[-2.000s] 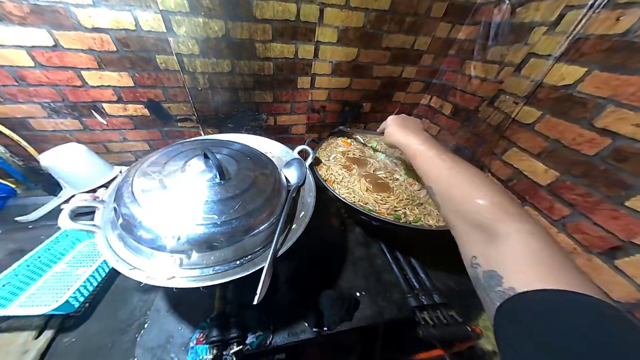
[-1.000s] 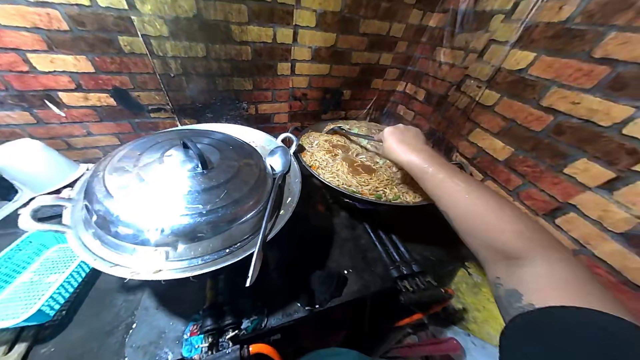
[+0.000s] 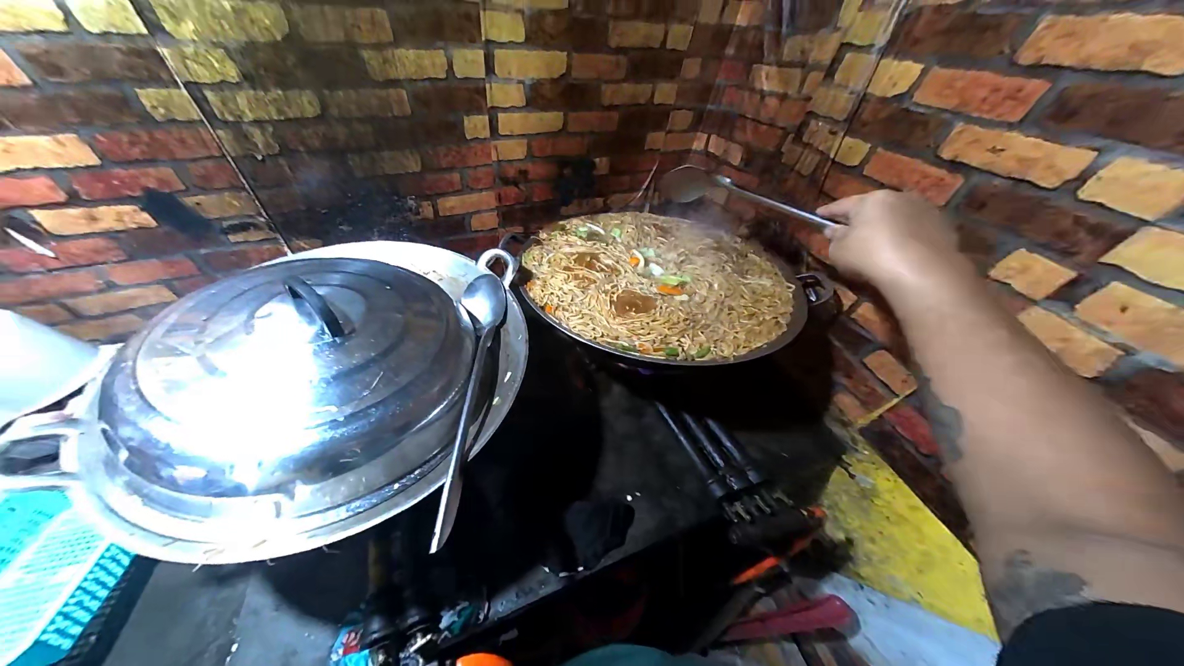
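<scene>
My right hand (image 3: 890, 236) grips the handle of a metal ladle (image 3: 772, 199), its head raised over the back right rim of a wide wok (image 3: 795, 324). Noodles (image 3: 684, 287) fill the wok, with bits of carrot and green vegetables and brown liquid pooled in places; a little steam rises. To the left sits a large metal pan (image 3: 513, 370) covered by a domed aluminium lid (image 3: 388, 370). A long metal spoon (image 3: 462, 407) rests on that pan's right rim, its handle pointing toward me. My left hand is not in view.
Brick-patterned walls (image 3: 532, 120) meet behind the wok. Black gas valves and pipes (image 3: 731, 481) lie at the stove front. A turquoise plastic basket (image 3: 55, 573) and a white container (image 3: 37, 365) stand at the left. At lower right are a yellow surface (image 3: 897, 527) and a red-handled object (image 3: 795, 618).
My right hand has moved from over the noodles to the right and up, lifting the ladle off them. The lidded pan and the resting spoon stay as they were.
</scene>
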